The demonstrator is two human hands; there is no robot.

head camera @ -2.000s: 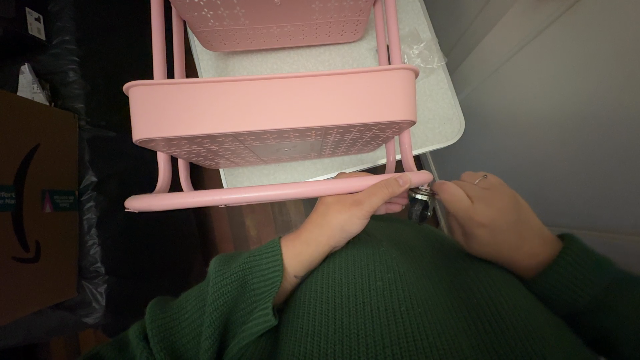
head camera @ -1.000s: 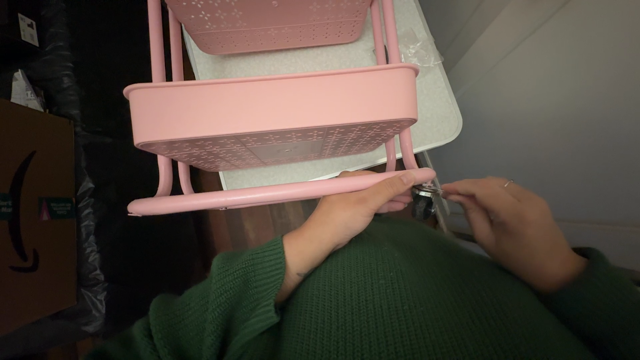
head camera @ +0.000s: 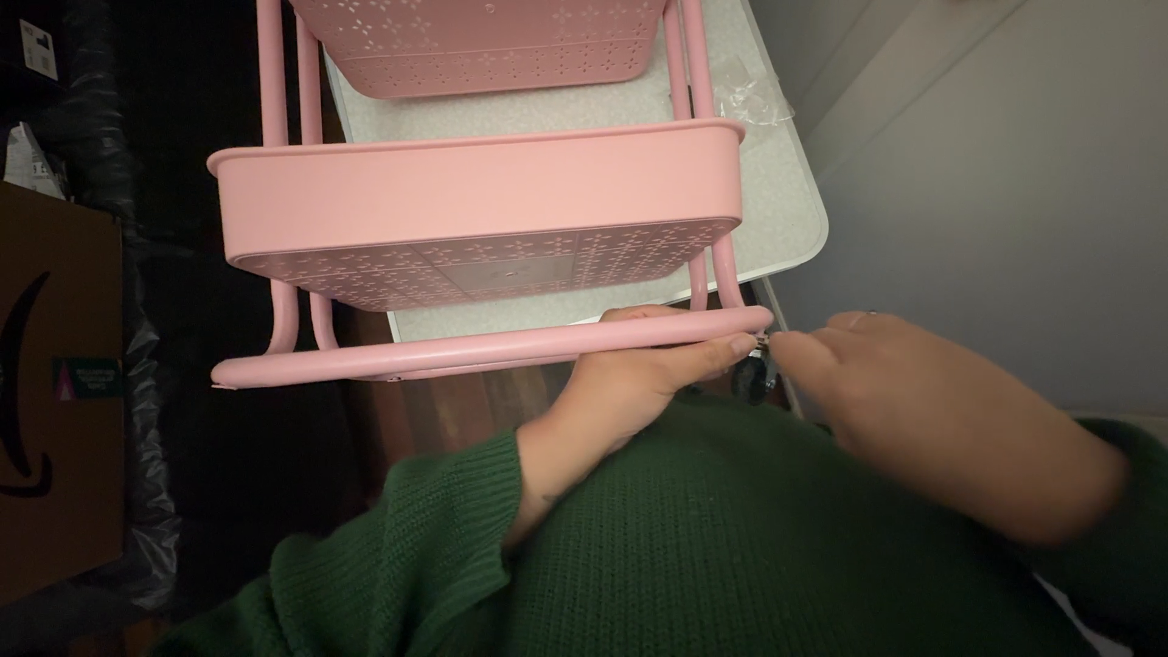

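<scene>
A pink cart frame with perforated baskets lies on its side; the nearer basket faces me. My left hand grips the frame's end tube near its right corner, thumb on top and fingers behind it. At that corner a dark caster wheel with a shiny metal fitting hangs below the tube. My right hand is at the fitting, its thumb and forefinger brought together there. Whether a small tool is between those fingers is hidden. The farther basket is partly out of view.
The cart rests over a white tabletop with a rounded corner. Clear plastic wrapping lies near its right edge. A cardboard box stands at the left, beside dark plastic sheeting. A grey wall rises at the right.
My right hand has moved in closer to the caster fitting since one second ago, when its fingers reached out toward it from the right. My left hand keeps its hold on the tube.
</scene>
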